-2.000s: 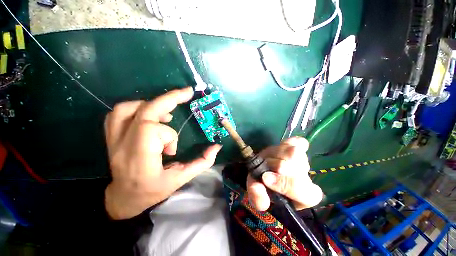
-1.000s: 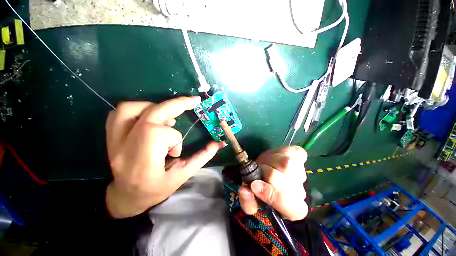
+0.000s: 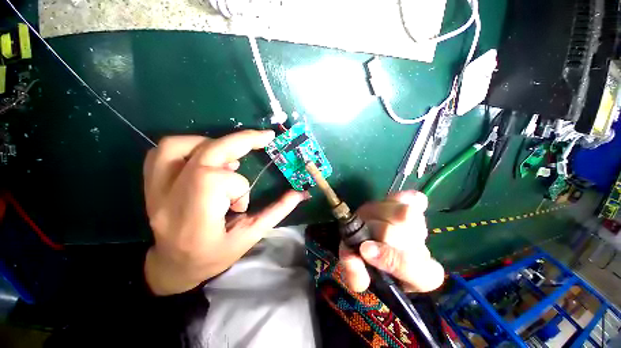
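Observation:
A teal-green circuit board (image 3: 297, 153) with dark chips lies tilted on the dark green bench surface, a white cable (image 3: 264, 76) at its upper edge. My left hand (image 3: 197, 204) is at its left, index finger at the upper left corner and thumb at the lower edge. It holds thin solder wire (image 3: 255, 182), whose end reaches over the board. My right hand (image 3: 391, 245) grips the soldering iron (image 3: 335, 202) by its black handle, like a pen. The iron's tip is at the middle of the board; exact contact cannot be told.
A pale stained mat (image 3: 136, 17) lies behind the board. To the right are green-handled cutters (image 3: 453, 166), slim pointed tools (image 3: 415, 153), a white flat piece (image 3: 476, 81) and more small boards (image 3: 534, 160). A blue frame (image 3: 517, 292) stands at the lower right.
The iron has moved slightly across the board, shifting left and then back right. The solder wire's end now reaches further over the board. My left fingers now touch the board's edges.

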